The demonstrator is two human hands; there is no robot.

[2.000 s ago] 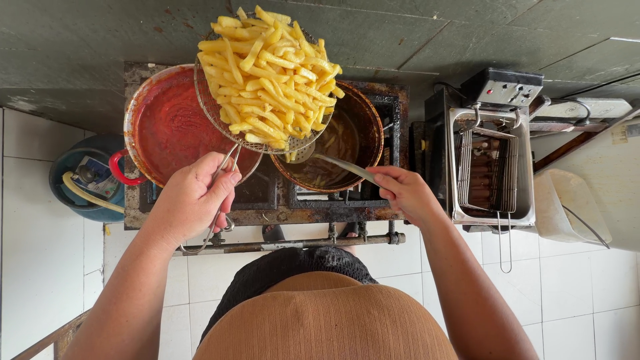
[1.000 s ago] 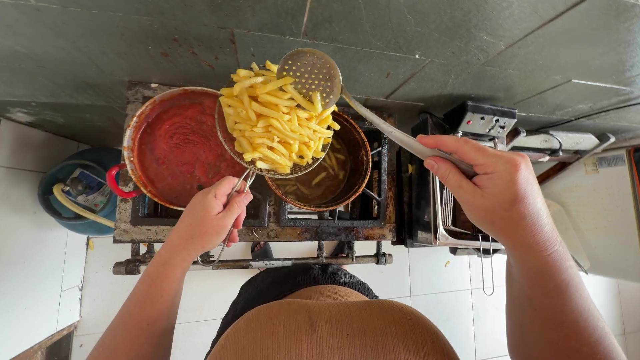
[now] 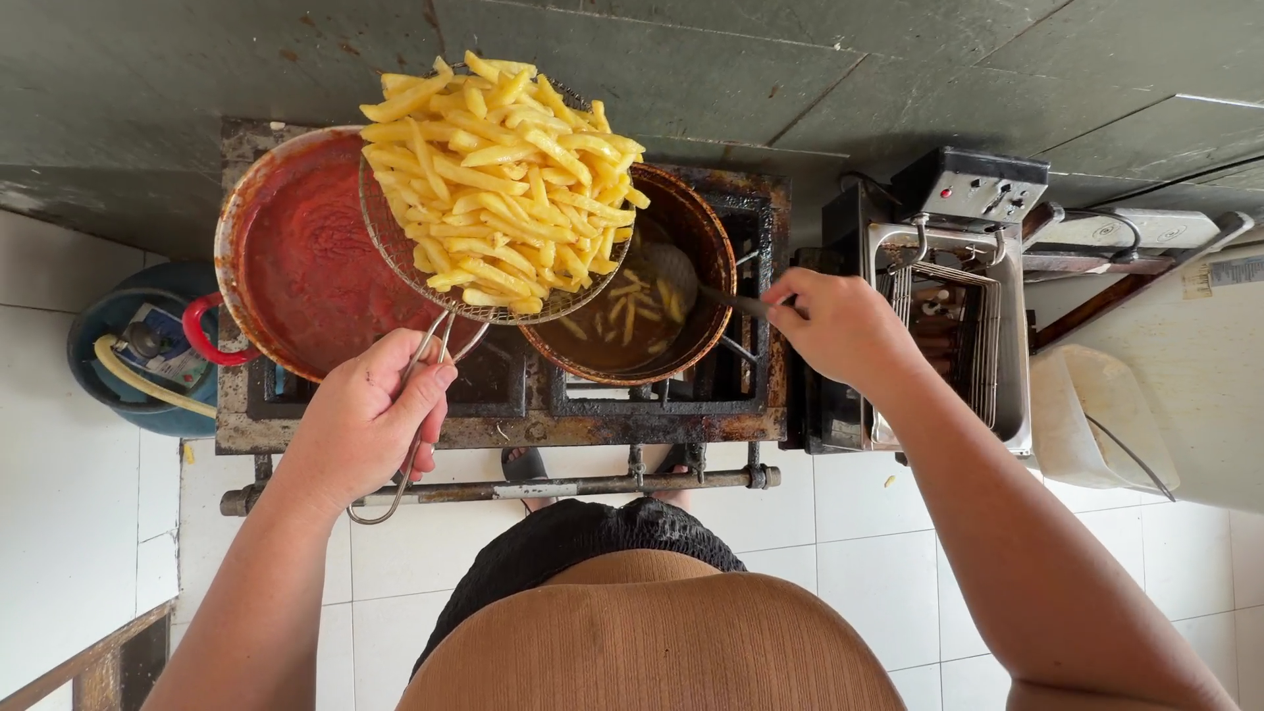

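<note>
My left hand (image 3: 380,420) grips the wire handle of a round mesh strainer (image 3: 400,252) heaped with French fries (image 3: 504,188). The strainer is held over the stove, overlapping the rims of two pots. My right hand (image 3: 839,326) holds the handle of a perforated skimmer (image 3: 673,276), whose head is down in the right pot (image 3: 729,237). Several loose fries (image 3: 632,306) lie in the brown oil there. Red sauce (image 3: 316,267) fills the left pot (image 3: 229,247), which has a red side handle.
The pots stand on a grimy gas stove (image 3: 474,433) with a front rail (image 3: 602,485). A steel fryer with a wire basket (image 3: 953,336) and control box (image 3: 973,188) is at the right, beside a whitish plastic container (image 3: 1101,420). A blue tub (image 3: 109,385) stands at the left; a tiled wall rises behind.
One second ago my right hand held the skimmer head above the strainer's fries; now the head is down in the right pot. My left hand has kept its grip on the strainer throughout.
</note>
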